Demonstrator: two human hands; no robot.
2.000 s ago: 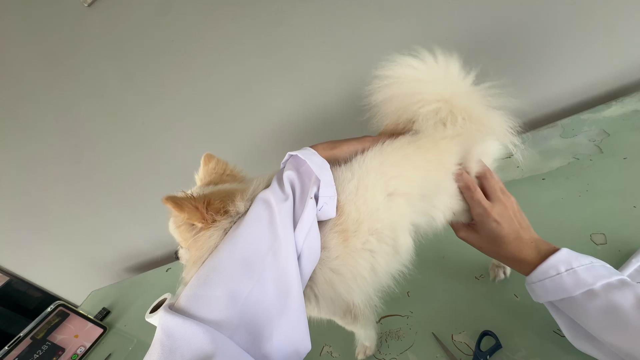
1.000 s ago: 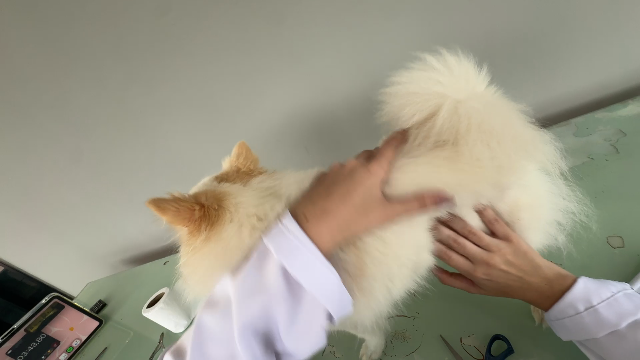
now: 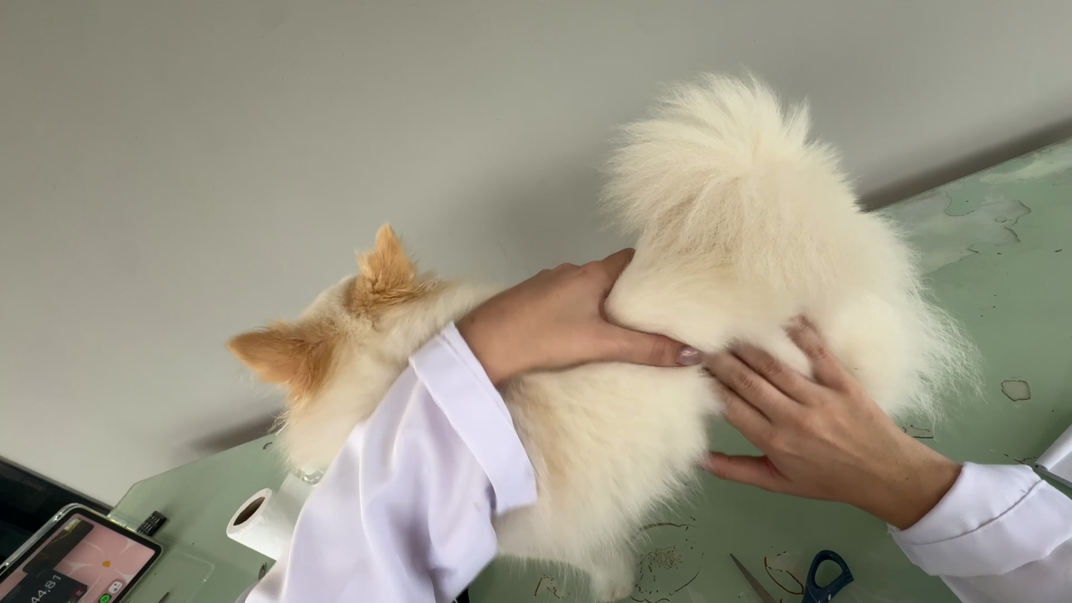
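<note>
A fluffy cream dog (image 3: 603,419) with tan ears stands on a green table, its head to the left and its bushy tail (image 3: 729,167) raised at the right. Across its back lies my left hand (image 3: 569,322), thumb pointing right and fingers reaching over the far side, where their tips are hidden. My right hand (image 3: 796,419) presses its fingers into the fur of the near flank, with the thumb apart below. The left thumb tip is close to the right fingers. Both arms wear white sleeves.
Blue-handled scissors (image 3: 825,576) lie on the green table (image 3: 1005,335) at the bottom edge. A white paper roll (image 3: 260,519) is left of my left sleeve. A tablet or phone with a lit screen (image 3: 92,557) sits in the lower left corner. A grey wall (image 3: 209,151) rises behind the table.
My left hand, largely hidden behind the dog two seconds ago, now lies across its back. My right hand has stayed at the dog's flank. The dog's rear and tail have shifted.
</note>
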